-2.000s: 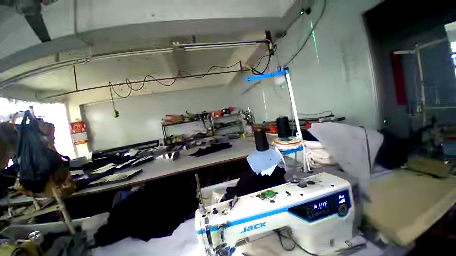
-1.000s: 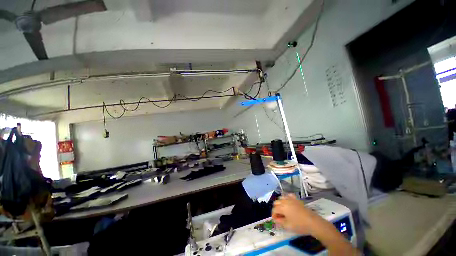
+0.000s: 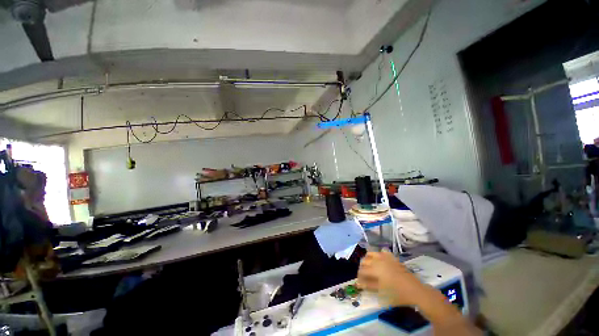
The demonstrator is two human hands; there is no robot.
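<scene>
The white sewing machine head (image 3: pixel 435 268) with a blue stripe is cut off by the bottom edge; its needle area is out of view. My right hand (image 3: pixel 386 275) is over the top of the machine, fingers curled, just right of the green disc (image 3: pixel 351 289). The hand is blurred, and I cannot tell whether it holds anything, such as thread. My left hand is not in view. The control panel (image 3: pixel 450 294) glows beside my forearm. Black fabric (image 3: pixel 177 302) lies heaped left of the machine.
Two black thread cones (image 3: pixel 335 207) stand behind the machine, with a pale blue scrap (image 3: pixel 337 237) beneath the front one. A white thread stand (image 3: pixel 376 154) rises behind. A long table (image 3: pixel 187 244) carries dark cut pieces. Grey cloth (image 3: pixel 450 210) hangs at right.
My right hand has come in from the lower right over the machine top and stays there, shifting only slightly lately. The view has tilted up, so the needle area has left the picture.
</scene>
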